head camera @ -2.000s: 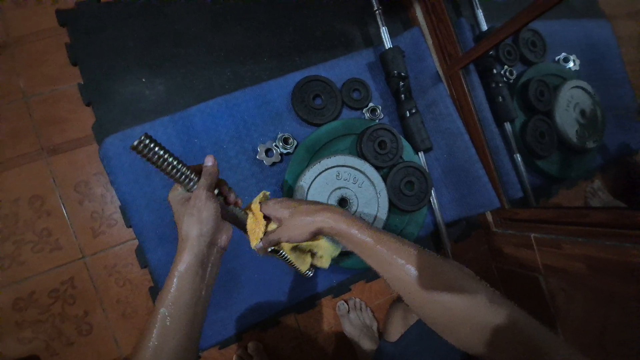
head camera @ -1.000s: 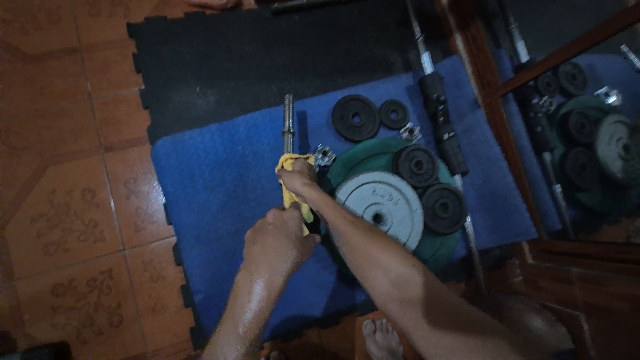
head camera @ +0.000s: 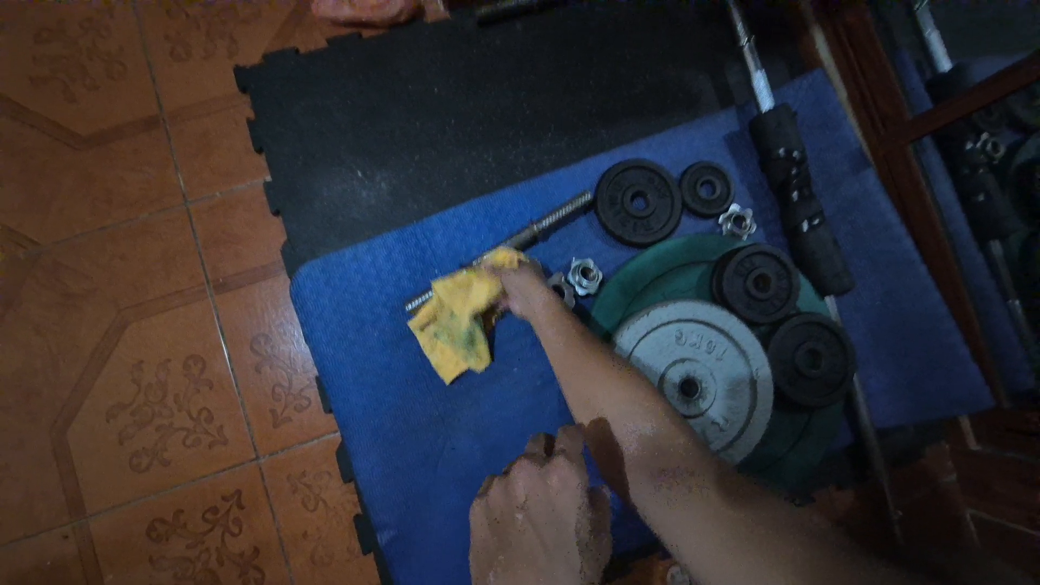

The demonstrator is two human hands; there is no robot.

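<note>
My right hand (head camera: 520,284) is on a yellow cloth (head camera: 459,325), which drapes over the middle of a dumbbell bar (head camera: 561,213). The bar has threaded ends and lies slanted across the blue mat (head camera: 382,390), its upper end close to a small black weight plate (head camera: 638,201). Whether my fingers also grip the bar through the cloth is hidden. My left hand (head camera: 536,520) is lower in view, away from the bar, back of the hand up with the fingers bent; nothing shows in it. Two metal star collars (head camera: 584,276) lie just right of my right hand.
A grey plate (head camera: 691,325) and two black plates (head camera: 756,283) rest on a large green plate (head camera: 634,284). Another small black plate (head camera: 707,188) and a star collar (head camera: 737,221) lie above. A padded barbell (head camera: 800,195) lies at right, beside a wood-framed mirror (head camera: 959,106). Black rubber mat (head camera: 455,122) lies behind.
The bar was held in both hands two seconds ago and now lies slanted on the blue mat. My left hand has come away from it toward the bottom of the view.
</note>
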